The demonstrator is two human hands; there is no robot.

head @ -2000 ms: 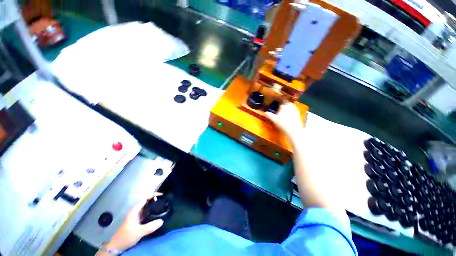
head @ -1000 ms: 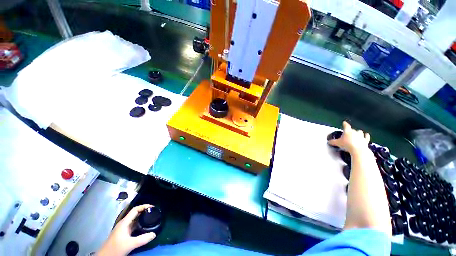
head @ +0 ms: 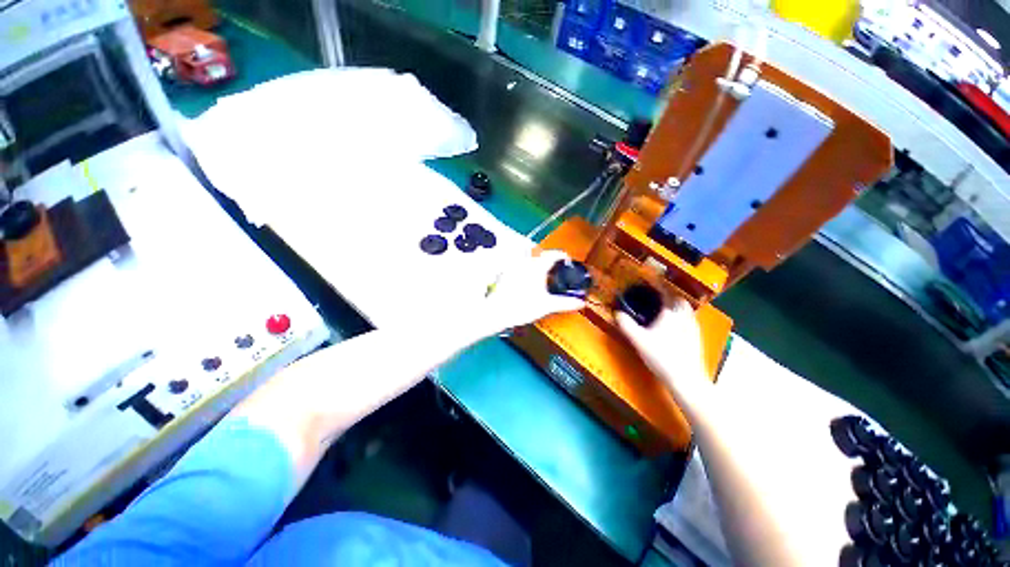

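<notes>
The orange press fixture [head: 604,382] stands in front of me, its tilted upright carrying a pale blue-grey plate [head: 748,166]. My left hand [head: 526,290] has its fingers around a round black housing [head: 569,277] at the left side of the press nest. My right hand [head: 669,332] holds another black housing [head: 639,301] over the right side of the nest. The fingers partly hide both seats, so I cannot tell whether either housing is seated. Several thin black discs [head: 454,229] lie on a white sheet [head: 354,260] left of the fixture.
The white bench machine [head: 144,266] with its red stop button [head: 278,323] is at the left, an orange jig [head: 31,249] on top. Dense rows of black parts [head: 903,498] stand at the right. One black round part [head: 478,185] stands behind the discs. Blue crates [head: 620,44] are at the back.
My left hand has come up from the lower left to the press nest. My right hand has come back from the rows at the right to the nest. The view has shifted.
</notes>
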